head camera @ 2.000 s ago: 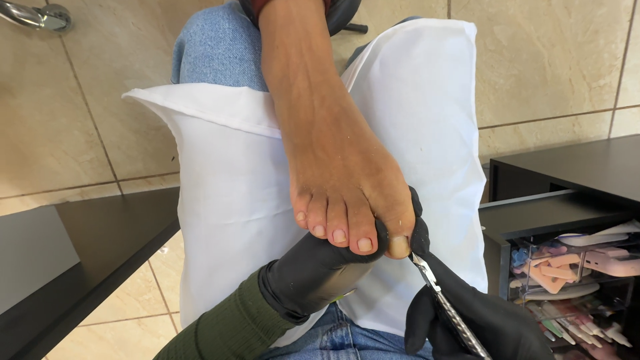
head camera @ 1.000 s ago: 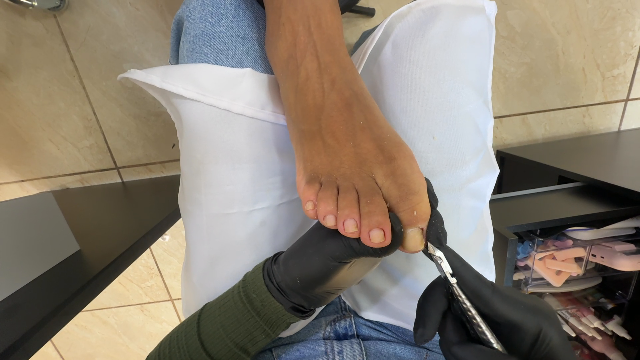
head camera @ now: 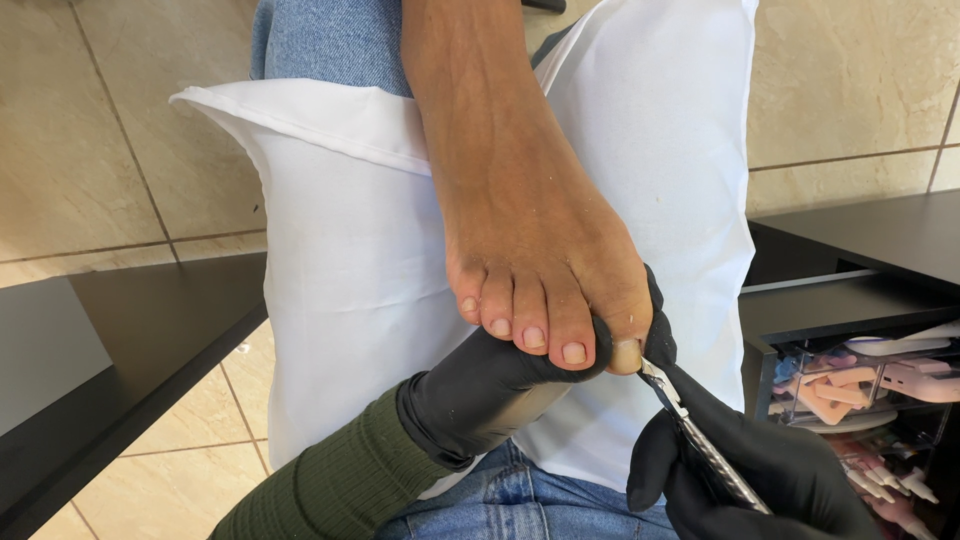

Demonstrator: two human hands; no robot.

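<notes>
Another person's bare foot (head camera: pixel 525 187) rests over a white cloth (head camera: pixel 345 262) on my lap, toes toward me. My left hand (head camera: pixel 487 386), in a black glove, holds the foot from below around the big toe, with a fingertip showing between the big and second toes. In my right hand (head camera: pixel 742 450), also in a black glove, is a pair of metal nippers (head camera: pixel 705 442). Their tip touches the outer corner of the big toenail (head camera: pixel 626 355). Whether the jaws are parted cannot be told. Small pale flecks lie on the foot's skin.
At right, an opened drawer (head camera: pixel 825 300) of a dark cabinet stands above a compartment of pink tools and small bottles (head camera: pixel 877 472). A dark panel (head camera: pixel 165 337) reaches in from the left. Beige floor tiles (head camera: pixel 847 82) lie beyond the cloth.
The nippers' tip stays by the big toenail's outer corner, and the left hand keeps its hold on the foot. The foot now appears slightly further right in the view.
</notes>
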